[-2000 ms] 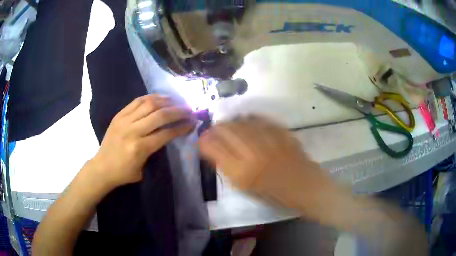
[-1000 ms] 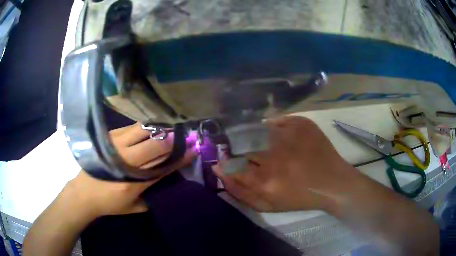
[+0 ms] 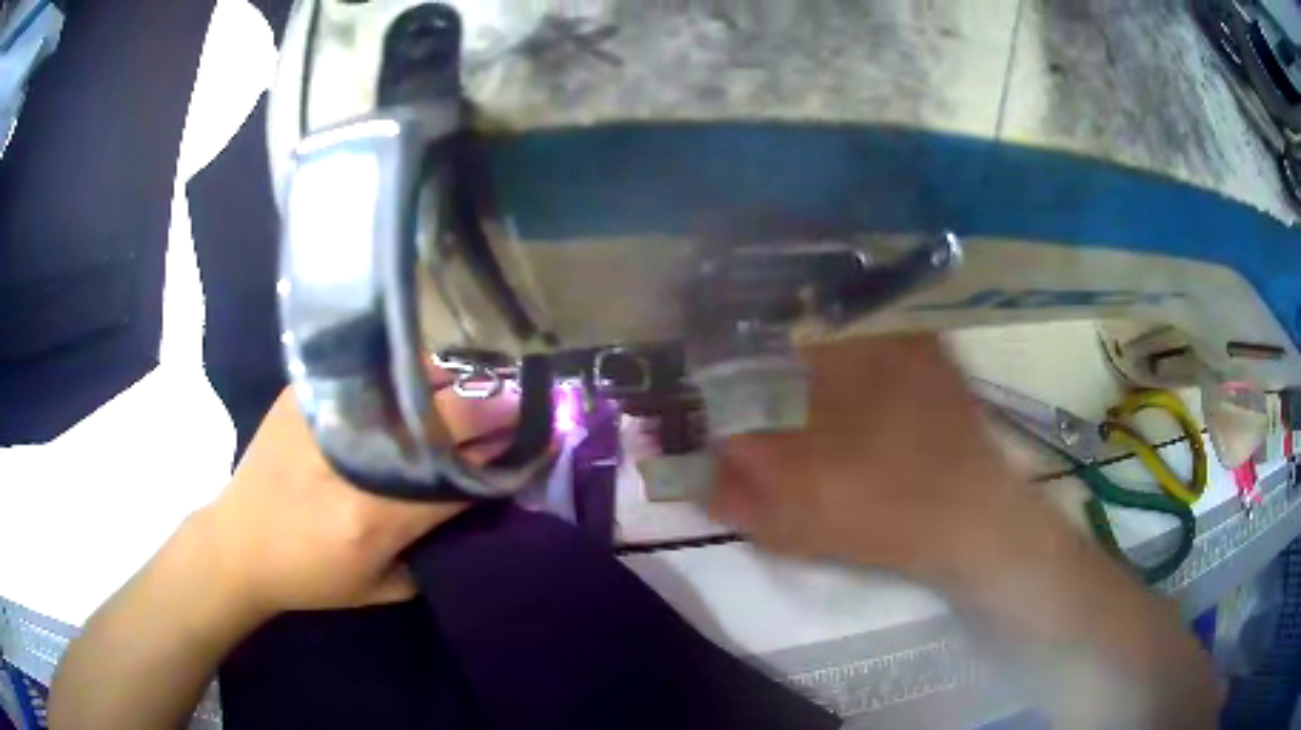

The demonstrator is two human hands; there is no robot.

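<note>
A dark garment panel (image 3: 528, 613) lies under the sewing machine head and hangs over the table's front edge. A narrow dark strip (image 3: 595, 478) and some pale interfacing (image 3: 549, 492) show at the violet-lit needle area. My left hand (image 3: 335, 499) rests on the panel left of the needle, its fingers partly hidden behind the shiny metal guard (image 3: 343, 285). My right hand (image 3: 870, 471) is blurred, right of the needle, with its fingertips partly behind the machine's front parts. I cannot tell whether it holds anything. The needle itself is hidden.
The off-white machine head with a blue stripe (image 3: 856, 178) fills the upper view. Scissors with yellow and green handles (image 3: 1163, 442) lie right, partly behind my right hand. Dark cut panels (image 3: 86, 214) lie at left. The ruler-marked table edge (image 3: 913, 670) runs along the front.
The view has dipped closer, so the machine head now covers more. The panel has swung across to the right in front. Since the last earlier frame my right hand has moved slightly right, away from the strip.
</note>
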